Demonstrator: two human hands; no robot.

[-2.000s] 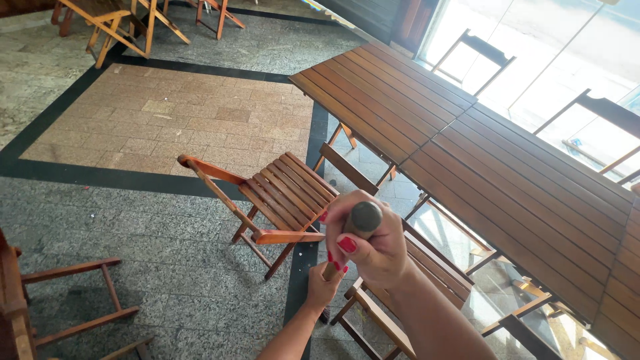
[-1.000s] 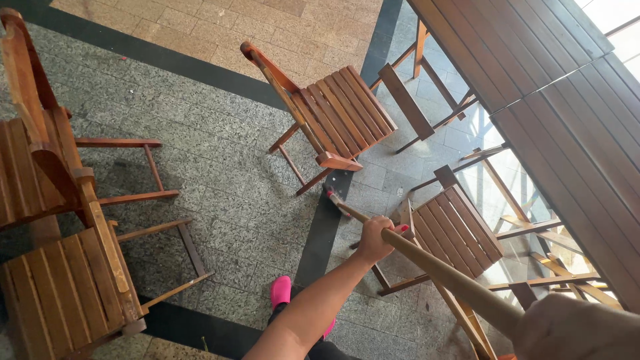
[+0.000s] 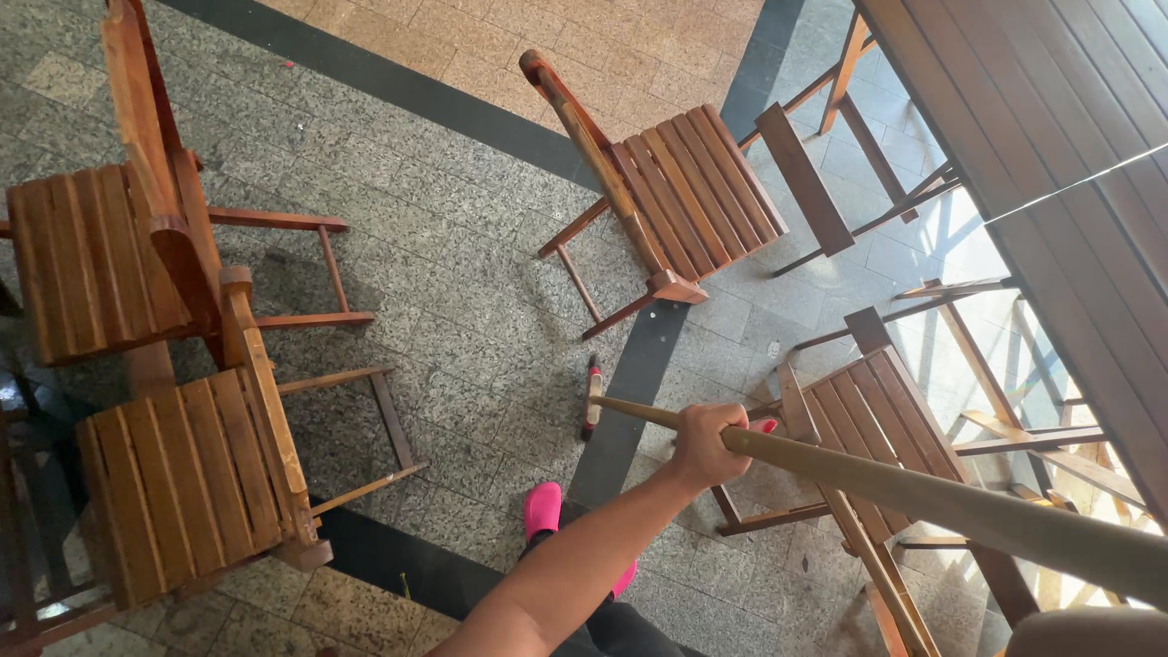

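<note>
My left hand, with red nails, is closed around a long wooden handle. The handle slants from the right edge down to a narrow red-and-white head on the floor, a broom or a squeegee; which one I cannot tell. Only a blurred part of my right hand shows in the bottom right corner, just below the thick near part of the handle, and its fingers are hidden. The tool's head lies on the speckled tiles beside a dark floor strip.
A slatted wooden folding chair stands just beyond the tool's head. Another folding chair is under the handle, near a slatted wooden table. Two more chairs stand at left. My pink shoe is on the floor.
The view has tilted down to the floor since the earliest frame. My right hand, on the top end of the handle then, has gone mostly out of view at the lower right.
</note>
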